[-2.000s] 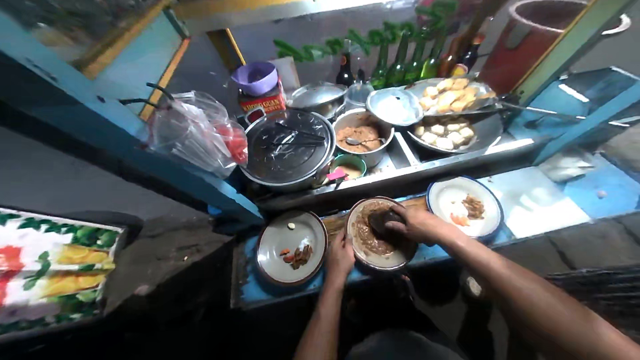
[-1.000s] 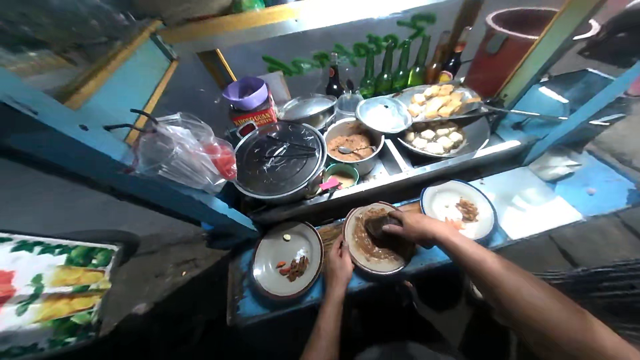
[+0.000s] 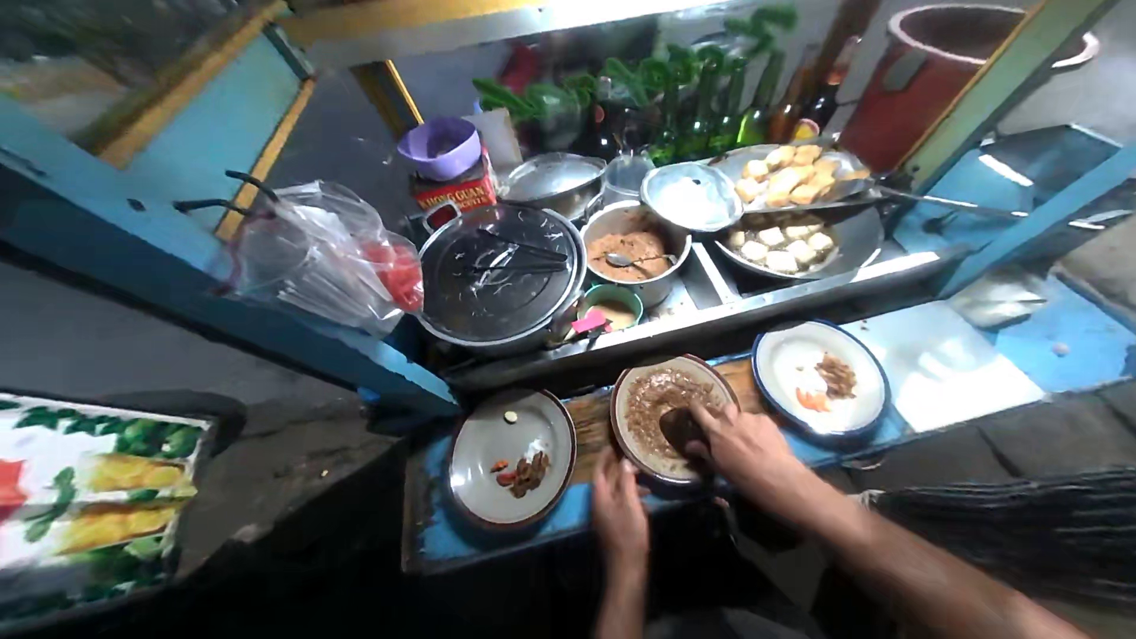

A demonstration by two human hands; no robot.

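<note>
A plate with a brown rim (image 3: 626,404) stands in the middle of the wooden ledge, spread with brown paste. My right hand (image 3: 744,444) grips a dark pestle (image 3: 680,429), its end pressed in the paste. At the plate's near left edge is my left hand (image 3: 619,501), its fingers against the rim. A second plate (image 3: 484,461) on the left holds brown bits, red chilli pieces and a pale clove. A blue-rimmed plate (image 3: 781,355) on the right holds brown bits and orange-red pieces.
Behind the ledge stand a large lidded pot (image 3: 506,275), a pot of brown paste with a spoon (image 3: 628,256), a small green bowl (image 3: 612,304) and a wok of frying tofu (image 3: 785,244). Clear plastic bags (image 3: 328,257) hang at left. Glass bottles (image 3: 710,115) line the back.
The pestle and my right hand have shifted within the middle plate, now nearer its lower right side. My left hand stays at the rim. The view has moved slightly.
</note>
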